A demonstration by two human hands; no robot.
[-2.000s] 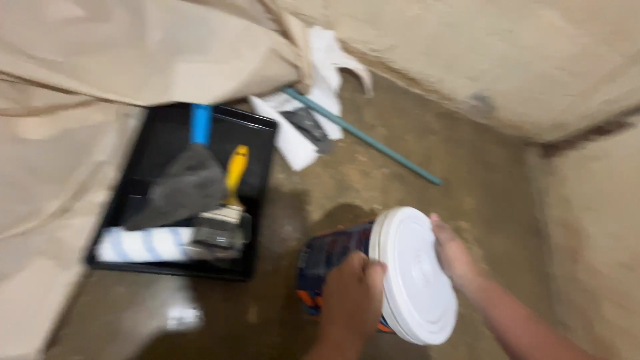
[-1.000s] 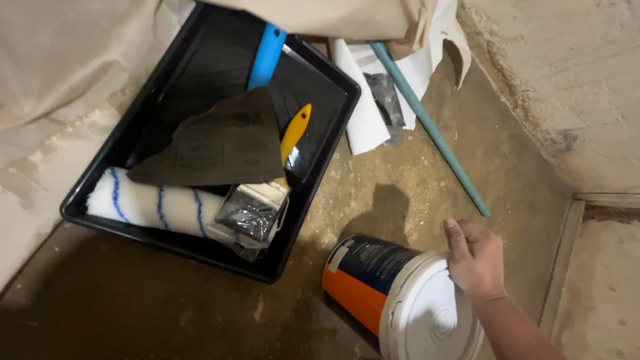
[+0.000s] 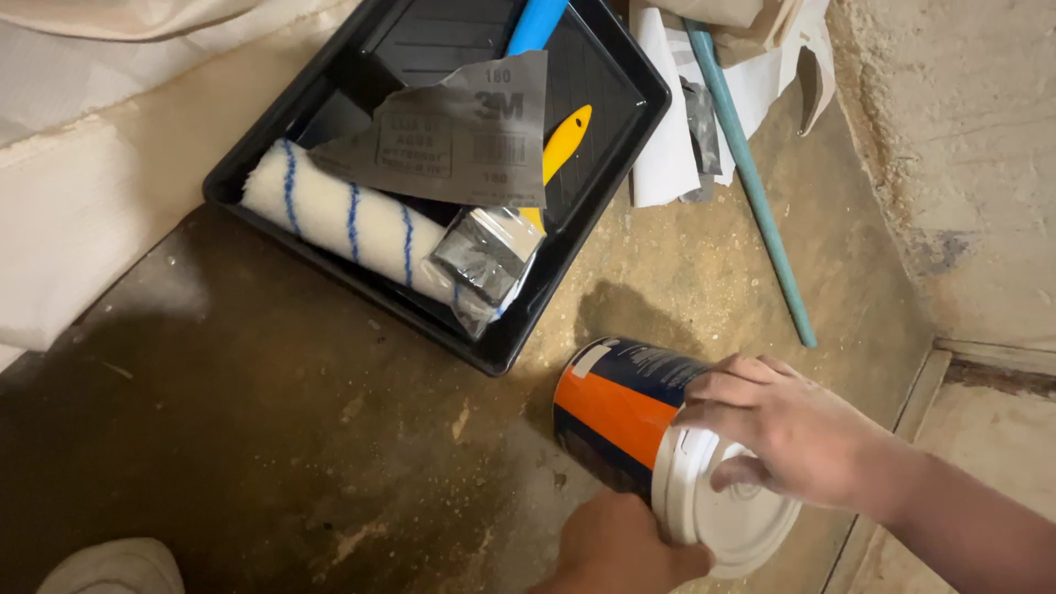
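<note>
A paint bucket (image 3: 615, 404) with an orange and dark blue body and a white plastic lid (image 3: 742, 528) stands on the floor at lower right. My left hand (image 3: 623, 544) grips its near side, the thumb at the lid's rim. Over the far side of the lid lies my right hand (image 3: 775, 429), fingers on the rim and thumb on the top. Up and to the left, a black paint tray (image 3: 445, 342) holds a white roller with blue stripes (image 3: 330, 206), a torn sheet of 3M sandpaper (image 3: 445, 140) and a paintbrush with a yellow handle (image 3: 568, 144), its bristles in clear plastic.
A teal rod (image 3: 763, 210) lies beside white paper (image 3: 660, 140) at the upper right. Beige cloth (image 3: 91, 181) covers the left side. A rough wall (image 3: 973, 165) meets the floor at right. A light shoe tip (image 3: 115, 569) shows at lower left.
A second ago only my right hand showed, at the lid's far edge; now it reaches across the rim, and my left hand is back in view on the bucket.
</note>
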